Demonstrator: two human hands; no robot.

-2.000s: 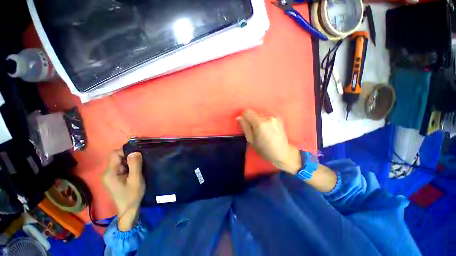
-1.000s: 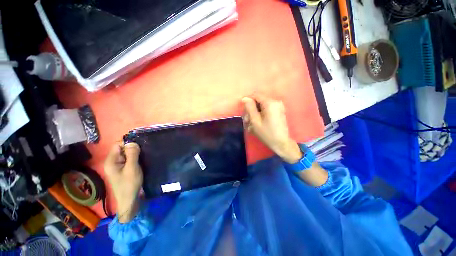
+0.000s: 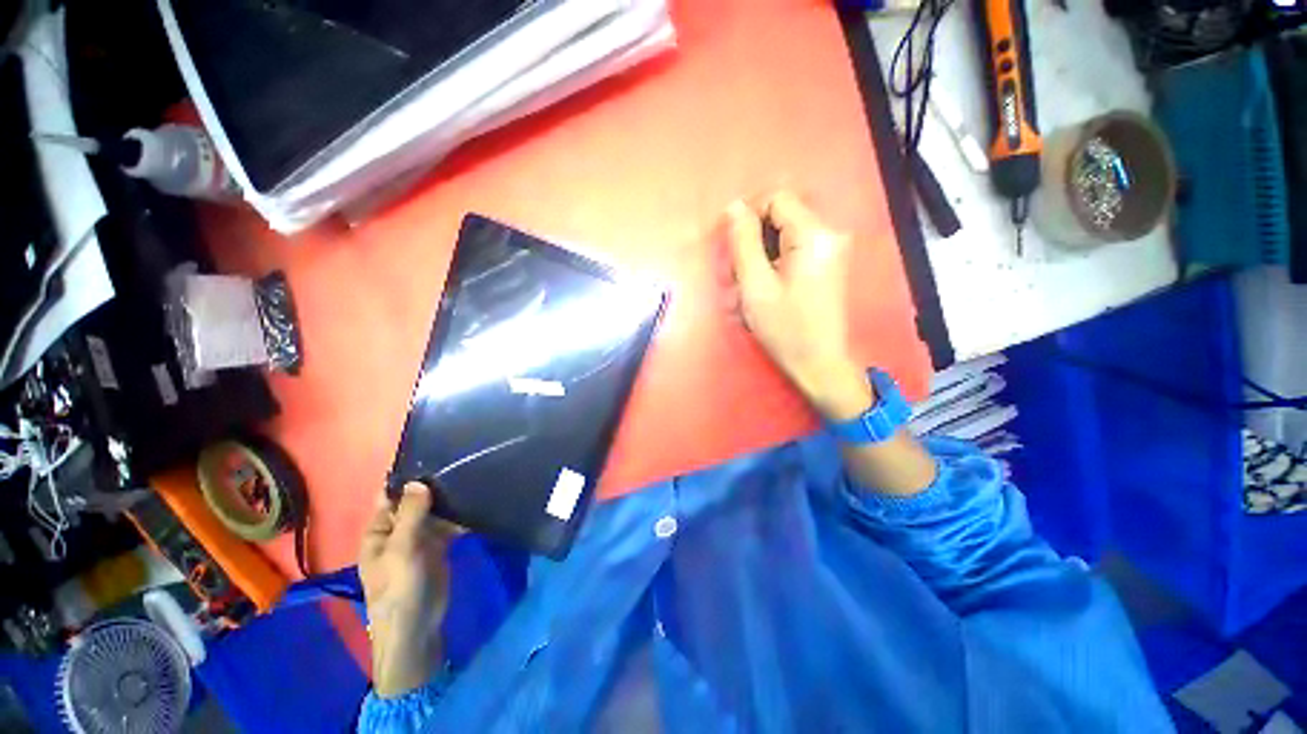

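The black tablet (image 3: 502,416) is held tilted over the work mat, its duller side with two small white labels facing up and a bright glare across it. My left hand (image 3: 407,574) grips its lower left corner, thumb on top; the fingers beneath are hidden. My right hand (image 3: 803,294), with a blue wristband (image 3: 872,412), is apart from the tablet to its right. Its fingers are curled around a small dark piece (image 3: 774,240), mostly hidden, which may be a pry tool.
Red-orange mat (image 3: 731,416) under the work. Large panel stack (image 3: 473,122) at upper left, solvent bottle (image 3: 179,158) and plastic bags (image 3: 222,323) at left. Tape roll (image 3: 241,488) and small fan (image 3: 123,680) at lower left. Orange-black screwdriver (image 3: 1012,108) and screw tub (image 3: 1111,182) at upper right.
The tablet has turned from lying crosswise to a steep slant, its far end now up the mat. My right hand has moved away from its edge, up and to the right.
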